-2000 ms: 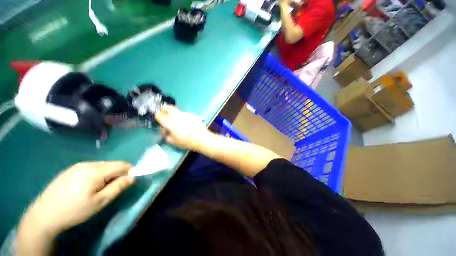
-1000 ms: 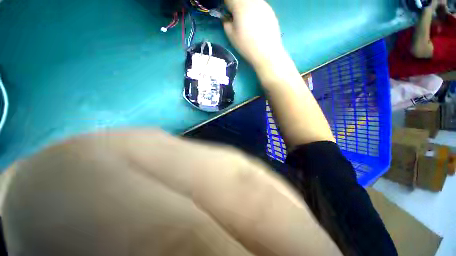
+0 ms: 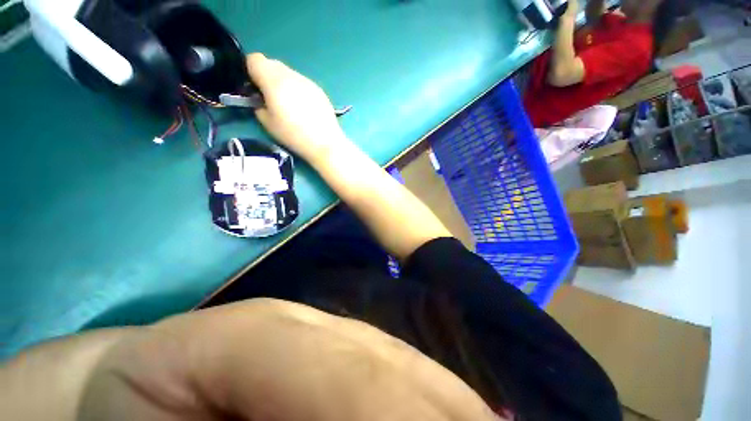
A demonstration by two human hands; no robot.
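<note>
A white camera housing [image 3: 55,37] with a black hollow shell lies on the green mat at the upper left, its thin coloured wires hanging out. The round black front camera module [image 3: 254,196] lies at the bench edge, its pale board facing up. My right hand [image 3: 292,107] is at the housing's open rim, with thin silver tweezers [image 3: 239,100] in its fingers; their other end shows beyond the hand. My left hand and forearm [image 3: 280,353] fill the bottom, very close and blurred; the fingers cannot be made out.
A blue lattice basket [image 3: 510,181] stands beside the bench edge. A person in a red top [image 3: 593,62] works further along the bench with a white-and-black unit [image 3: 539,12]. Cardboard boxes [image 3: 597,214], a flat cardboard sheet [image 3: 659,349] and grey parts bins [image 3: 688,123] are at the right.
The view has shifted, bringing the housing back into sight. Since the oldest frame, the front module lies apart from my right hand, and my left hand has come up close to the camera.
</note>
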